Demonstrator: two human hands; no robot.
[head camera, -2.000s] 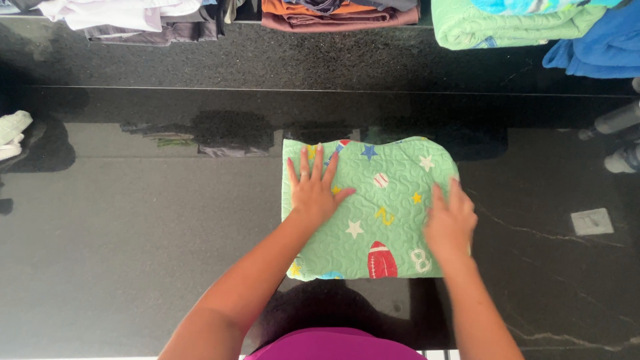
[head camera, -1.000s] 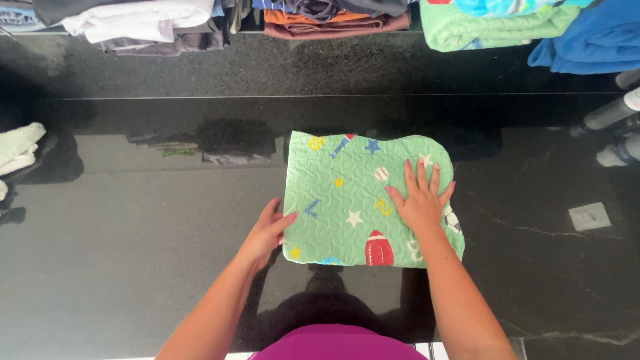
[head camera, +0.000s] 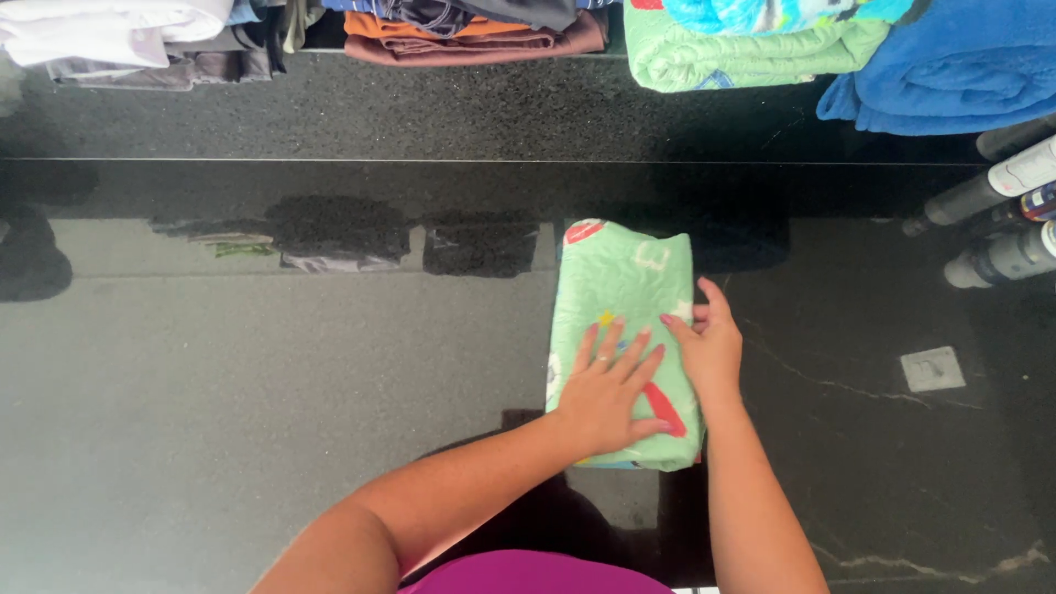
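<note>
A light green quilted cloth (head camera: 619, 280) with printed stars, figures and red shapes lies folded into a narrow upright rectangle on the glossy black countertop (head camera: 330, 355). My left hand (head camera: 609, 392) rests spread, palm down, on the lower middle of the cloth, a ring on one finger. At the cloth's right edge is my right hand (head camera: 711, 342), its thumb on top and its other fingers at the side; whether they pinch the fabric is hard to tell.
Along the back stand folded clothes (head camera: 478, 41), another green quilted cloth (head camera: 751, 58) and a rolled blue blanket (head camera: 957, 74). Bottles (head camera: 1002, 256) are at the right edge. A square outlet plate (head camera: 932, 369) is set in the counter at right.
The cloth was a wide, roughly square shape and is now folded to about half that width. My left hand has moved from its left edge onto its top; my right hand has gone from its top to its right edge.
</note>
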